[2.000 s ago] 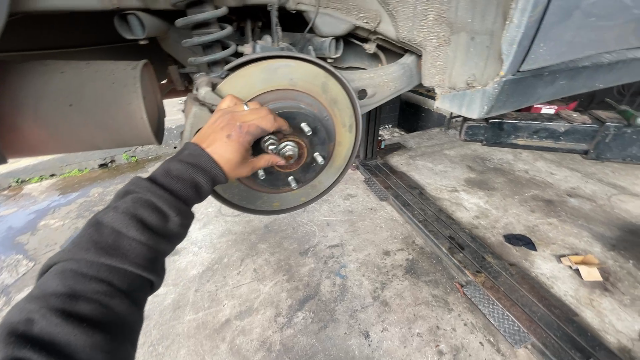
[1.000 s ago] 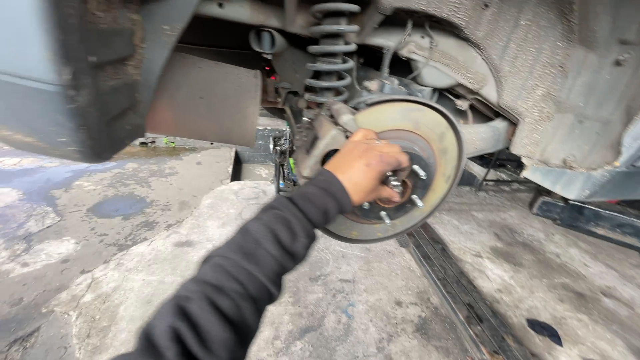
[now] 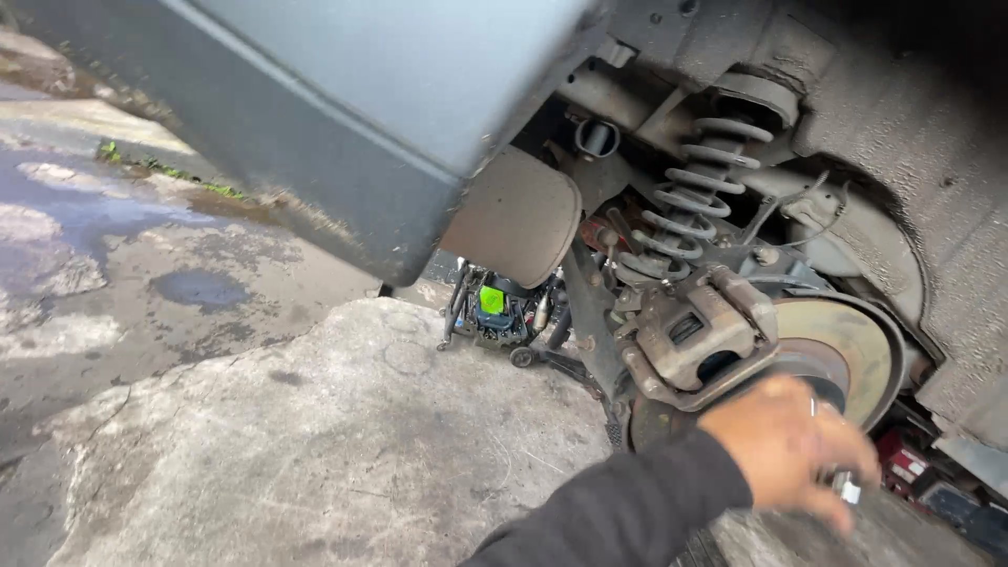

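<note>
My left hand [image 3: 791,453], blurred, reaches in from the bottom in a dark sleeve, in front of the brake disc [image 3: 854,342] and just below the caliper. Its fingers are bent, with the thumb below. A small shiny metal part [image 3: 847,488] shows between fingers and thumb; whether it is held or is part of the hub, I cannot tell. The hand hides the hub. The rusty brake caliper [image 3: 693,335] straddles the disc's left side. Above it stands a coil spring [image 3: 693,197]. My right hand is out of view.
A car body panel [image 3: 354,118] hangs at upper left, beside a muffler [image 3: 516,220]. A wheeled tool cart [image 3: 504,311] stands on the cracked concrete floor [image 3: 339,441] beyond the suspension. Red and dark items [image 3: 906,465] lie at lower right. A puddle [image 3: 201,287] is at left.
The view has swung left and closer, bringing the caliper and tool cart into plain sight. My left hand was at the hub among the wheel studs; now it is lower in the view, below the caliper.
</note>
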